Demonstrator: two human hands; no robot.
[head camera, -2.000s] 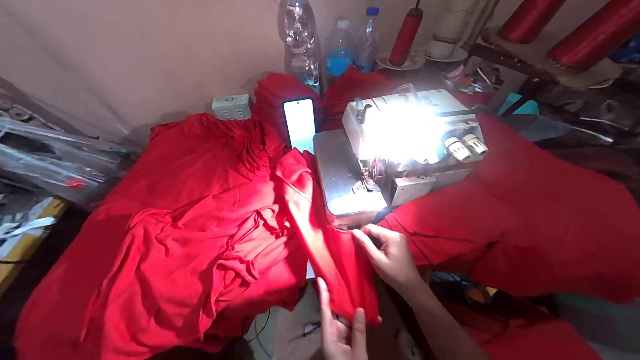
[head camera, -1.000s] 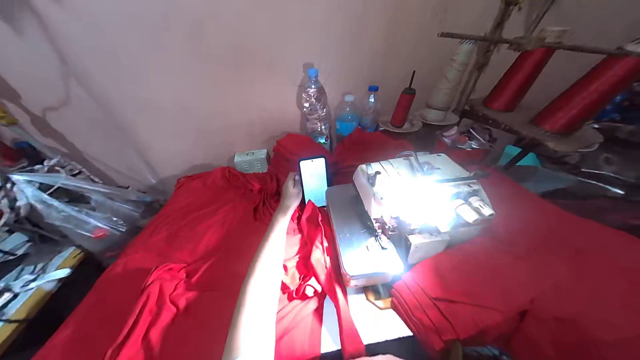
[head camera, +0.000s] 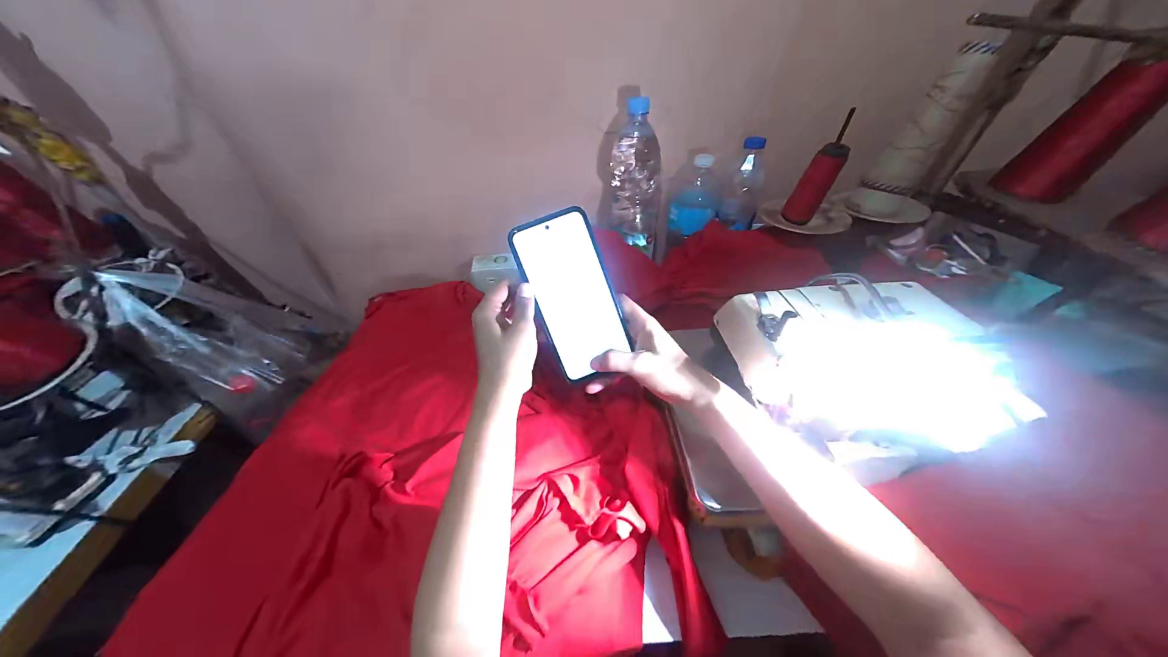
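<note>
A smartphone (head camera: 570, 292) with a bright, washed-out screen is held up over the red fabric (head camera: 401, 438). My right hand (head camera: 652, 356) grips its lower right edge, with the thumb over the bottom of the screen. At its left edge is my left hand (head camera: 506, 333), fingers curled and thumb raised; whether it touches the phone is hard to tell. To the right stands a sewing machine (head camera: 744, 342) whose lamp glare hides much of it. Its metal plate (head camera: 721, 465) lies under my right forearm. Red cloth is heaped around and below both forearms.
Plastic bottles (head camera: 634, 173) stand by the wall behind the phone, near a small white box (head camera: 493, 269). A small red thread spool (head camera: 815, 187) and large red thread cones (head camera: 1081, 132) are at the right. Clear plastic bags (head camera: 173, 319) hang at the left, above a cluttered surface (head camera: 119, 511).
Two seconds ago both hands were on the red cloth by the machine. My left hand then reached the phone standing behind the cloth. Now the phone is raised, with my right hand on it.
</note>
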